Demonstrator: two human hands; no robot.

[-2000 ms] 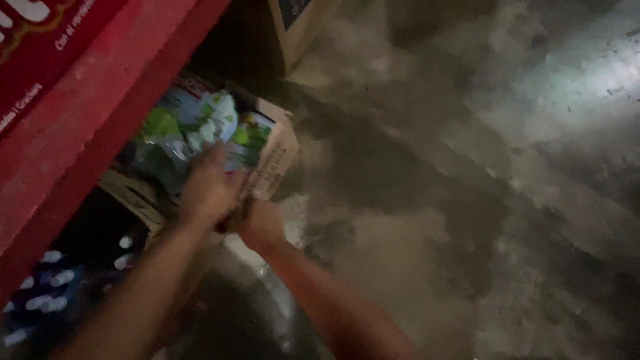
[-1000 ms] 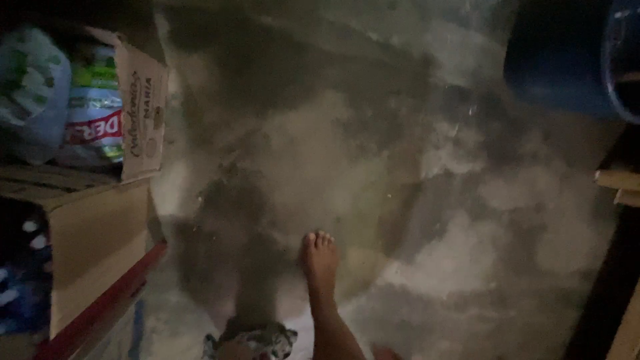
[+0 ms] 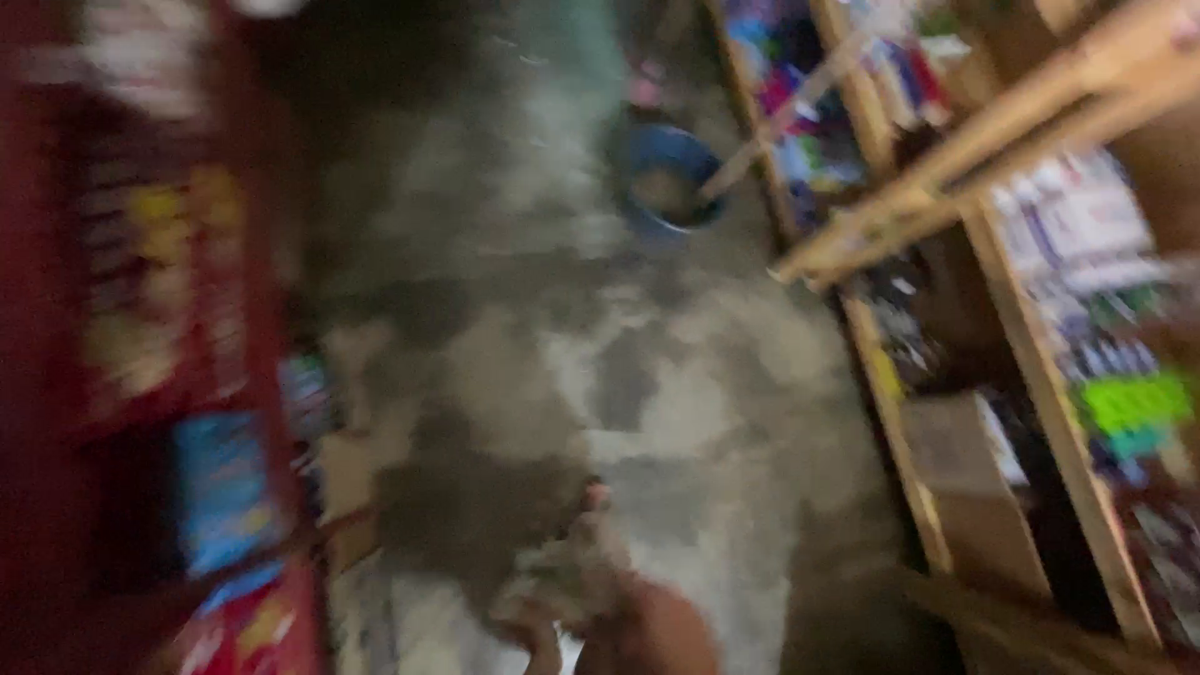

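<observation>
Heavy blur covers the whole view. At the bottom, what looks like my left hand (image 3: 530,626) is beside a pale, patterned thing (image 3: 553,577), perhaps cloth; whether the hand holds it cannot be told. Just right of it are my bare leg (image 3: 652,623) and, farther forward, the tip of my foot (image 3: 596,492) on the concrete floor (image 3: 497,366). My right hand is not in view.
A blue bucket (image 3: 670,225) stands on the floor ahead, a stick-like handle (image 3: 741,169) leaning from it. Wooden shelves (image 3: 1031,337) with packaged goods line the right. Red shelving (image 3: 272,328) with packets and a cardboard box (image 3: 347,478) are at left.
Both hands were at an open carton of packets under the red shelf two seconds ago; that hold has ended. The view has swung up and along the aisle, bringing in the shelves at right.
</observation>
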